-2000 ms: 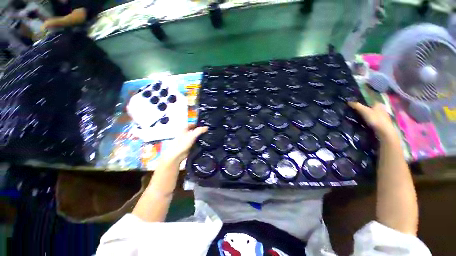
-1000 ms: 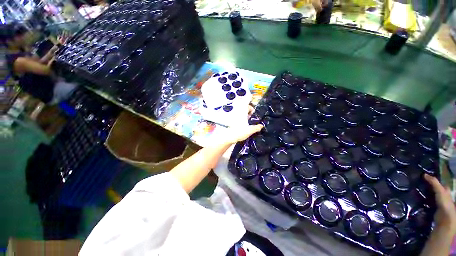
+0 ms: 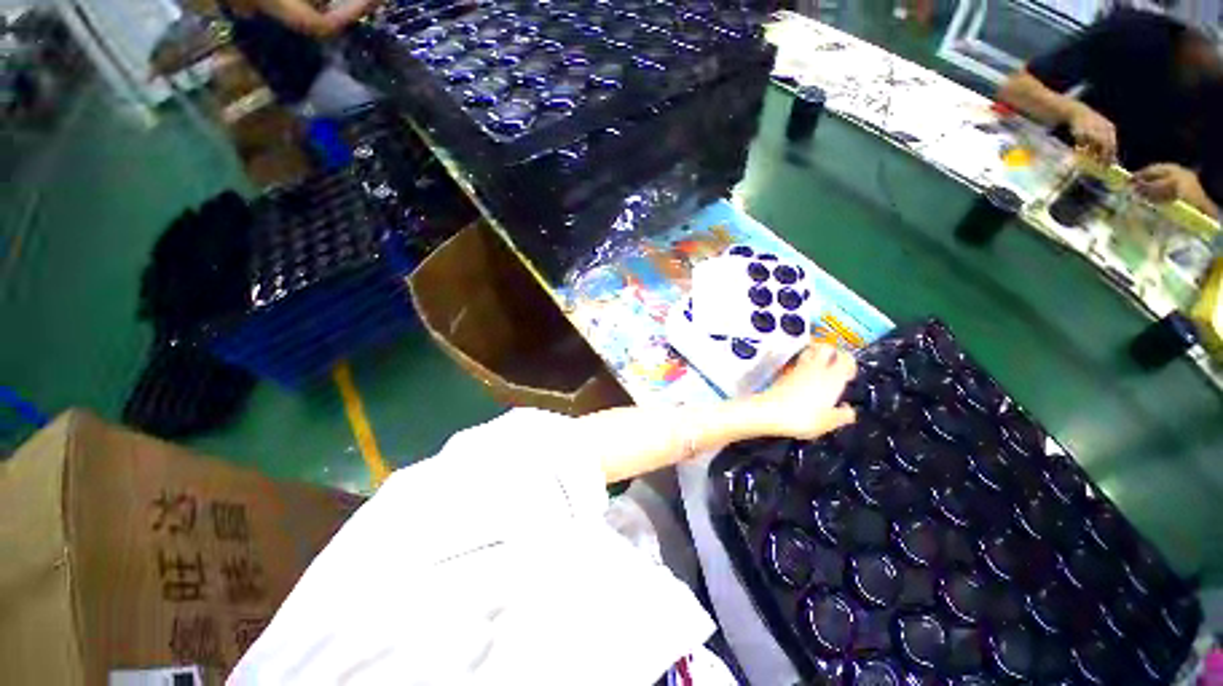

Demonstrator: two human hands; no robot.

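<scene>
A black blister tray (image 3: 939,536) with round black parts in its pockets lies at the lower right, cut off by the bottom edge. My left hand (image 3: 811,395) is on the tray's left edge, thumb over the rim; its other fingers are partly hidden. My right hand is out of the picture. White backing sheets (image 3: 718,315) with several round black pads lie just left of the tray, close to my left hand.
A tall tray stack (image 3: 630,148) stands beyond the sheets on the printed bench covering (image 3: 644,355). An open carton (image 3: 496,315) is below the bench edge, another carton (image 3: 201,563) at lower left. A person (image 3: 1140,94) works across the aisle.
The view has swung left, so the tray sits further right and my right hand has left the picture. My left hand stays at the tray's left edge. The cartons show more.
</scene>
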